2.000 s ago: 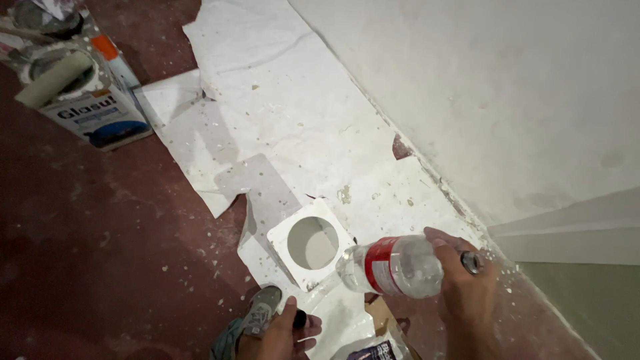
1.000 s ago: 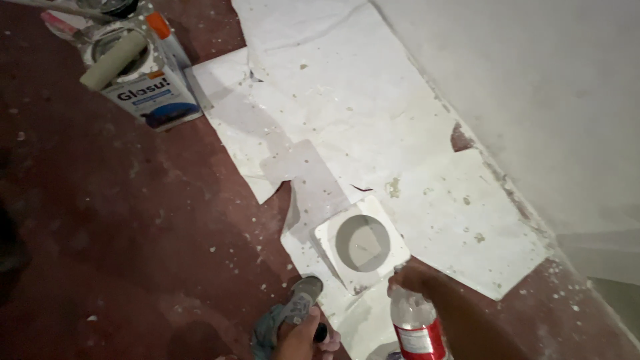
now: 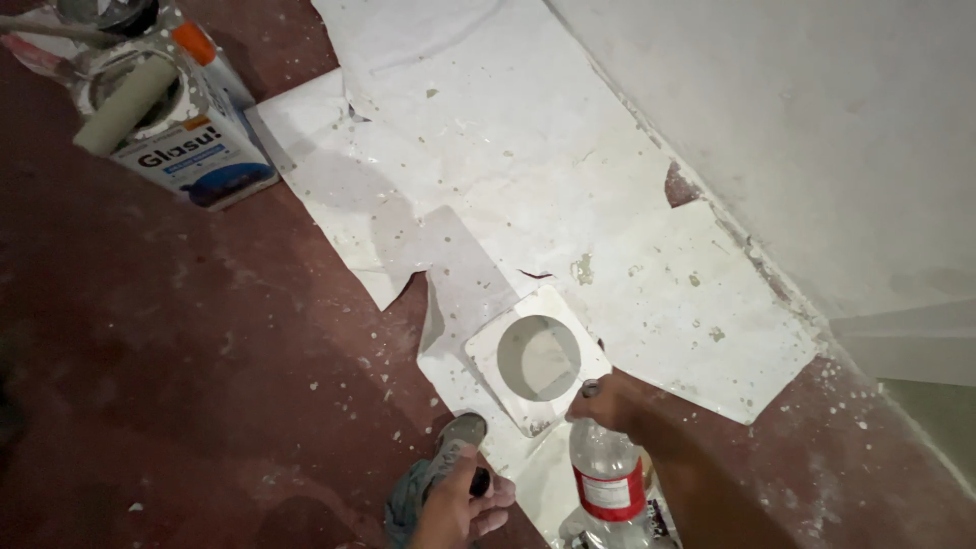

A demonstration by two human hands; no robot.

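My right hand (image 3: 605, 402) is closed around the neck of a clear plastic bottle (image 3: 610, 488) with a red label, which stands upright or nearly so. Just beyond it is a square white container (image 3: 537, 362) with a round opening, on white paper sheeting. My left hand (image 3: 467, 499) holds a small black cap (image 3: 479, 482) between thumb and fingers, near a shoe. How much liquid the bottle holds is unclear.
A square Glasu! paint can (image 3: 213, 164) stands at the upper left with a paint roller (image 3: 127, 105) across its top. Torn, spattered paper sheeting (image 3: 488, 152) covers part of the red floor beside the white wall (image 3: 793, 137).
The bottle, tilted sideways beside the container two seconds ago, is now neck-up and nearer me. My right hand has moved with it. The view has also shifted.
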